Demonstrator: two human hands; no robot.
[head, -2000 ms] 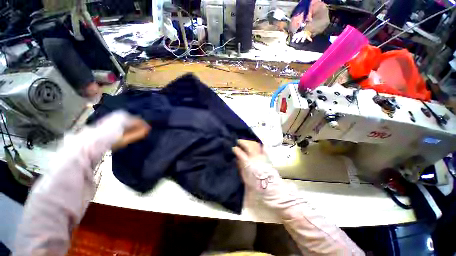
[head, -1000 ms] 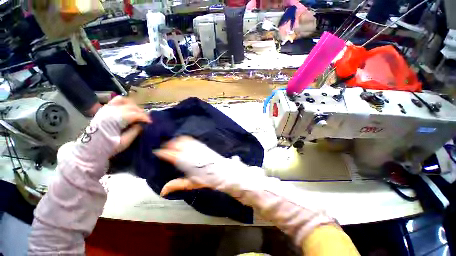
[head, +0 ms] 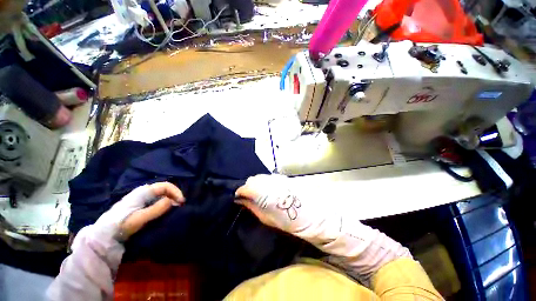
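The dark navy garment [head: 194,154] lies bunched on the white table's front edge and hangs over it towards my lap. My left hand [head: 147,207] pinches the cloth at its middle, thumb and finger together. My right hand [head: 261,199] pinches the cloth a little to the right, and a thin pale thread shows just below its fingertips. The lockstitch machine [head: 405,97] stands to the right, its lit needle area [head: 314,144] apart from the cloth. The cloth between my fingers is too dark to make out in detail.
A magenta thread cone [head: 336,26] and a red-orange bag [head: 429,20] are above and behind the machine. Another machine [head: 23,147] is at the left. A blue crate [head: 491,241] is at lower right, and a red-orange crate [head: 150,283] is below the table edge.
The garment has come nearer to me and over the table edge. My hands, earlier crossing over the cloth, are now apart and pinching it. The view has tilted down.
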